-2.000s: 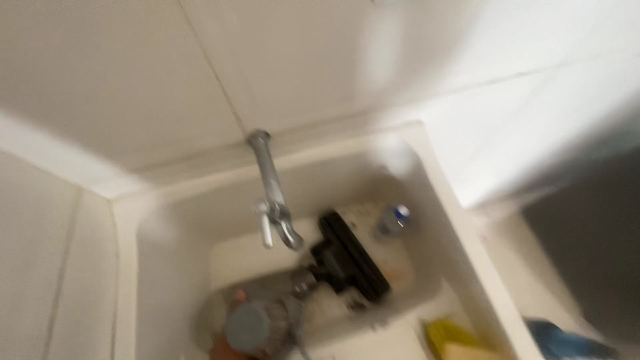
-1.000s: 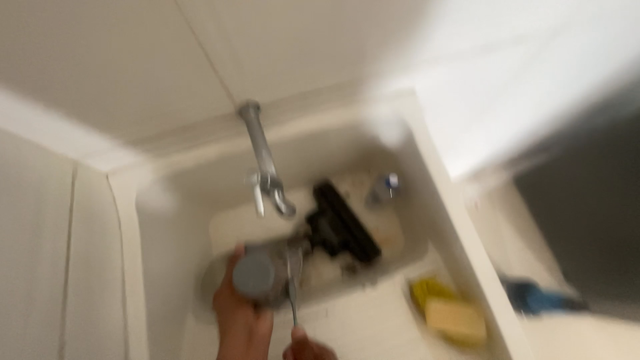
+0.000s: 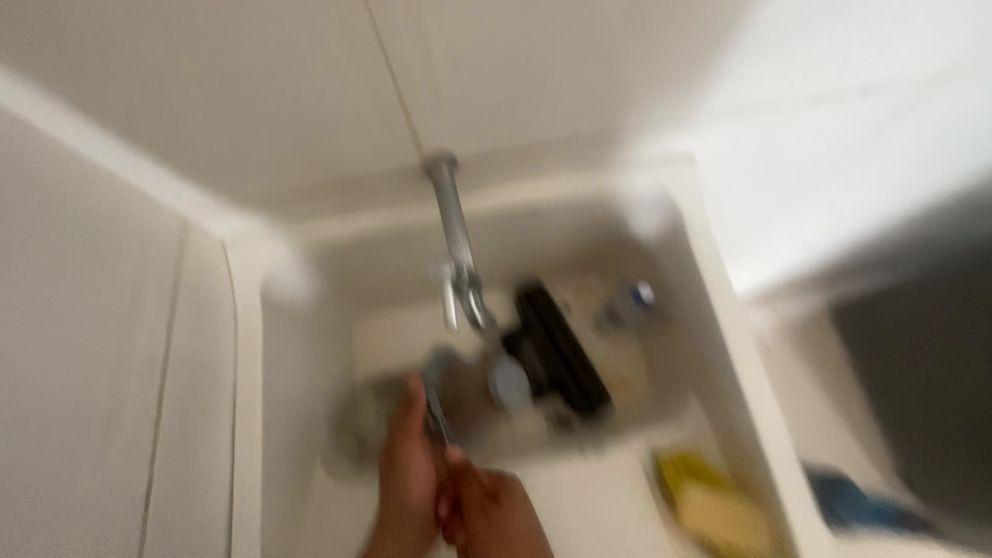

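Under the metal tap (image 3: 457, 232), my left hand (image 3: 409, 465) grips a blurred, translucent container (image 3: 469, 391) with a round grey part (image 3: 509, 383) at its right end. My right hand (image 3: 492, 504), close beside the left, is closed on the handle of a thin metal utensil (image 3: 439, 418), whose far end lies against the container; blur hides its exact kind. To the right of the container, a black floor-tool head (image 3: 562, 349), like a vacuum cleaner's, lies in the basin.
The pale sink basin (image 3: 744, 380) has raised walls. A clear bottle with a blue cap (image 3: 632, 304) lies at the back right. At the front right are a yellow item (image 3: 690, 473) and a tan block (image 3: 725, 519). A blue object (image 3: 852, 500) lies outside the right rim.
The container has tipped over in my left hand; its round grey part faced up earlier and now sits further right. My right hand has moved up close to the left with the utensil.
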